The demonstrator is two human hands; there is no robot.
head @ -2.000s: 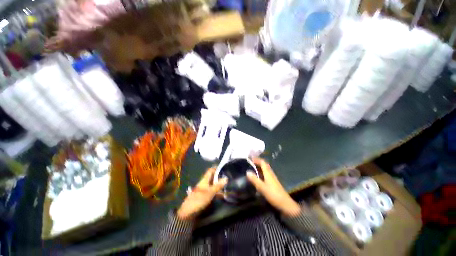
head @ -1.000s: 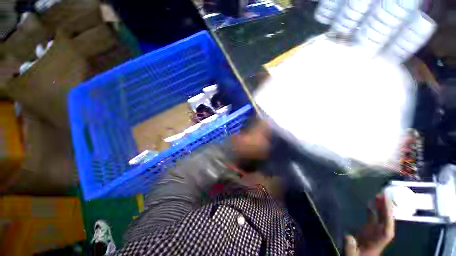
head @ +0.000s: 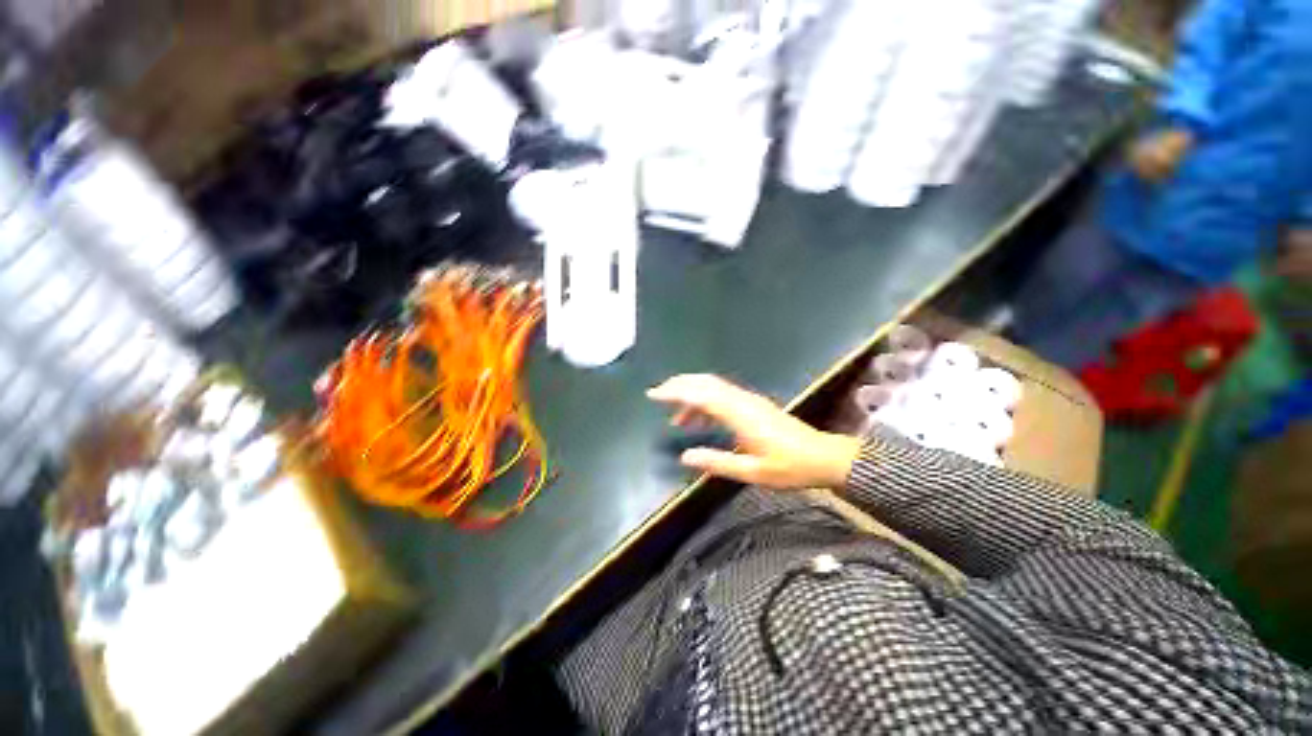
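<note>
My right hand [head: 755,433] is over the bench's front edge, fingers apart, holding nothing. My left hand is not in view. A white bracket housing [head: 591,273] lies on the dark bench [head: 691,324] beyond my hand, not touching it. More white bracket housings [head: 705,158] are piled behind it. An orange bundle of wire harnesses [head: 439,403] lies to the left of the housing.
A parts carton [head: 216,604] stands at the left, with white stacked columns [head: 108,288] behind it. A dark heap of shells [head: 360,201] and more white columns [head: 921,94] stand behind. A floor carton [head: 1058,417] is at the right. A person in blue [head: 1223,144] is at the right rear.
The view has swung from the blue crate back to the bench. The black-and-white part held in both hands two seconds ago is no longer in view. My right hand is now empty.
</note>
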